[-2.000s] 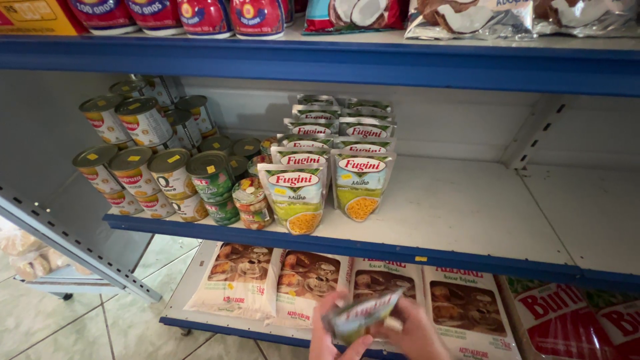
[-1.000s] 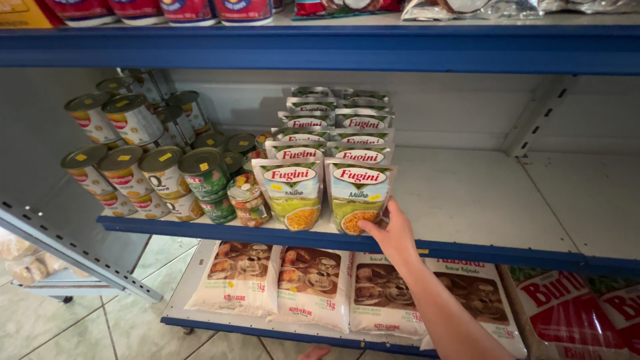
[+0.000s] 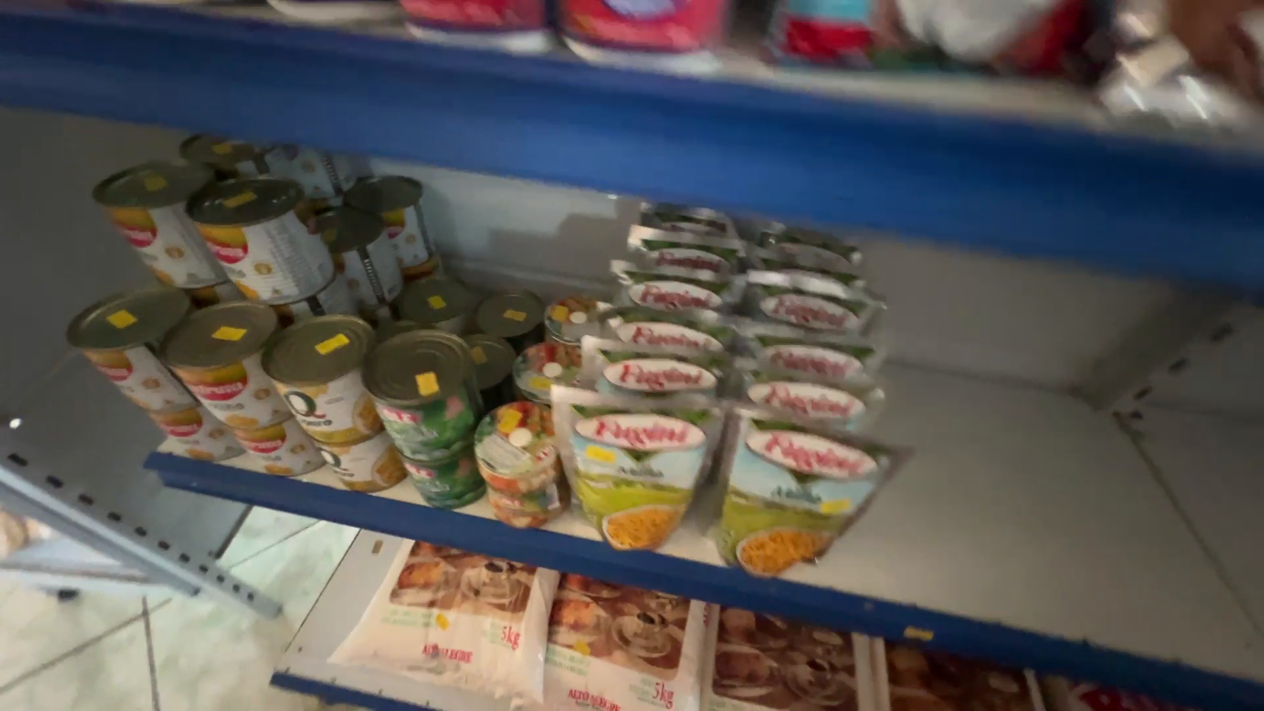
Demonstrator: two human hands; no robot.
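Neither my left hand nor my right hand is in view. Two rows of Fugini corn pouches stand upright on the middle shelf, one behind another. The front pouch of the left row point(image 3: 640, 469) and the front pouch of the right row point(image 3: 802, 494) are near the shelf's blue front edge point(image 3: 553, 548). Left of them are small cans with mixed vegetables on the label point(image 3: 518, 459), a green can point(image 3: 425, 395) on top of another, and stacked corn cans point(image 3: 262, 242) with yellow stickers on their lids.
Above runs the blue edge of the upper shelf point(image 3: 592, 138), with red containers point(image 3: 642, 25) and blurred packets on it. Large 5 kg bags point(image 3: 622, 642) lie on the lower shelf. A perforated metal upright point(image 3: 128, 538) stands at the left over a tiled floor.
One second ago a hand touched the front right pouch; it has left the view. Two seconds ago a pouch was held low in front of the shelf. The view has moved closer and tilted.
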